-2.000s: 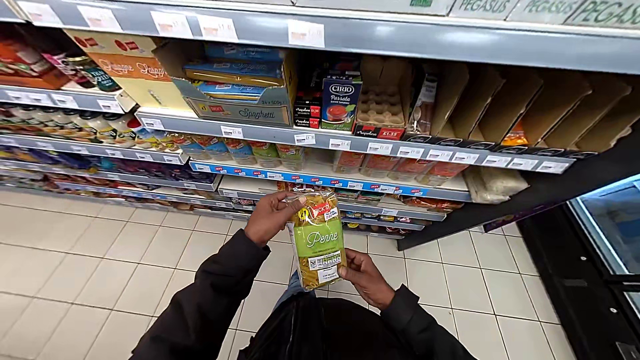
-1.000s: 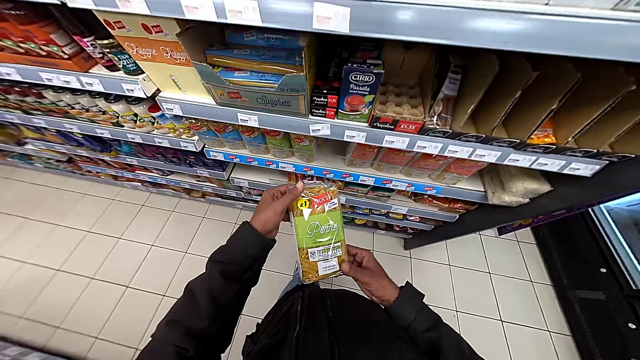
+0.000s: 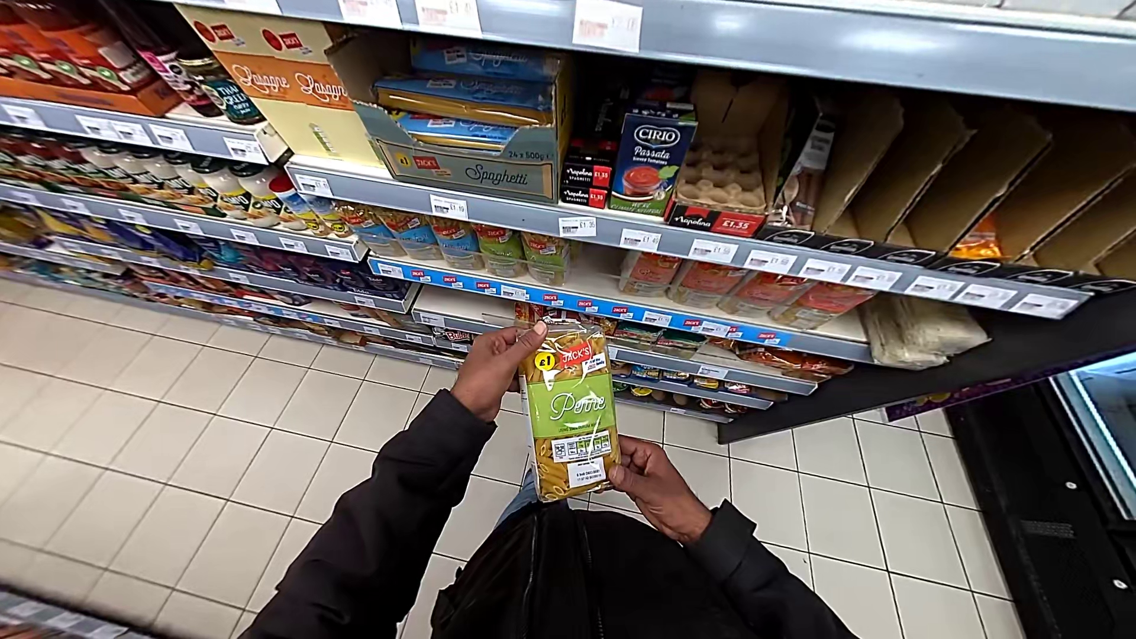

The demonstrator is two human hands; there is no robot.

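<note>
A clear plastic bag of penne pasta [image 3: 572, 413] with a green label band is held upright in front of my body, its printed front facing up at me. My left hand [image 3: 499, 366] grips its upper left corner, thumb on the front. Low on the right side, my right hand [image 3: 658, 488] pinches the bag's edge between thumb and fingers. The fingers behind the bag are hidden. Both arms wear black sleeves.
Shelves ahead hold a spaghetti carton [image 3: 466, 169], lasagne boxes [image 3: 280, 84], a passata carton [image 3: 652, 160], sauce jars [image 3: 226, 191] and pasta bags [image 3: 497, 248]. Cardboard trays [image 3: 941, 169] stand at the right. A black cabinet [image 3: 1034, 497] is at the lower right, beside the tiled floor [image 3: 160, 444].
The penne bag has turned slightly and sits more upright than two seconds ago. Both hands keep their hold on it.
</note>
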